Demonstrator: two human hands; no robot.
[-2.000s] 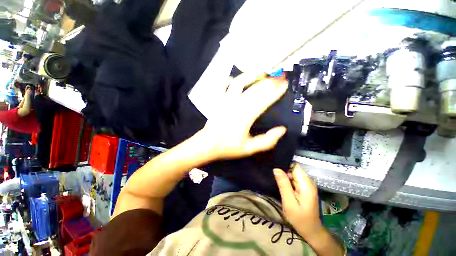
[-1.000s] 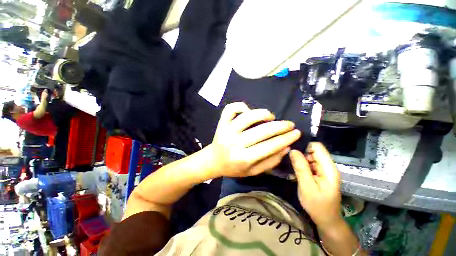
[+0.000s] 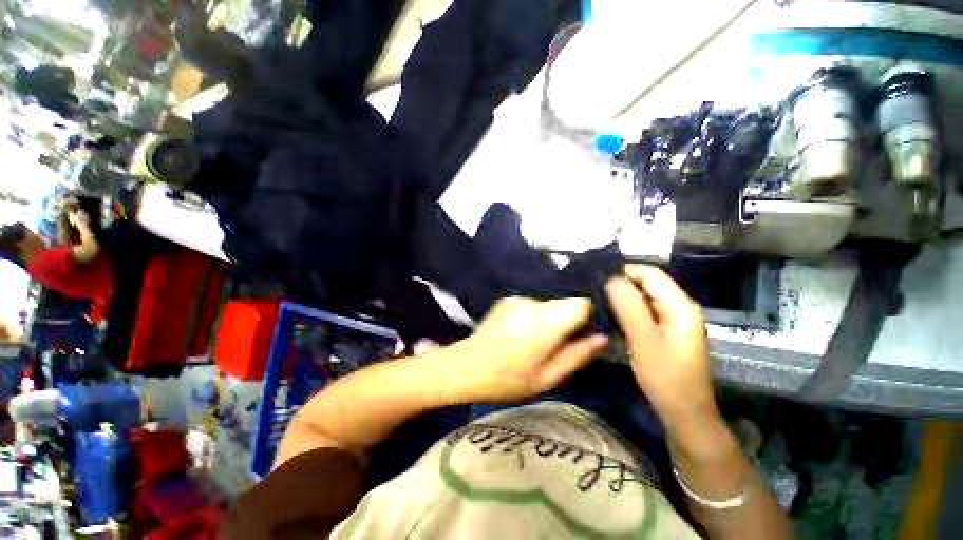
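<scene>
Dark cloth lies at the table's front edge, left of the needle area of the white overlock machine, and is clear of the foot. My left hand grips its near edge. My right hand pinches the same cloth just to the right, fingers close to the left hand's. The fingertips are partly hidden by the cloth. A large pile of dark garment pieces lies on the table at the left.
Two silvery cylinders stand at the machine's right. A blue crate is on the floor at the left, by red bins. A second machine's round handwheel shows behind. A person in red sits at far left.
The cloth has come away from the needle area towards me and is bunched. My left hand has moved from lying flat on it to gripping its edge beside my right hand.
</scene>
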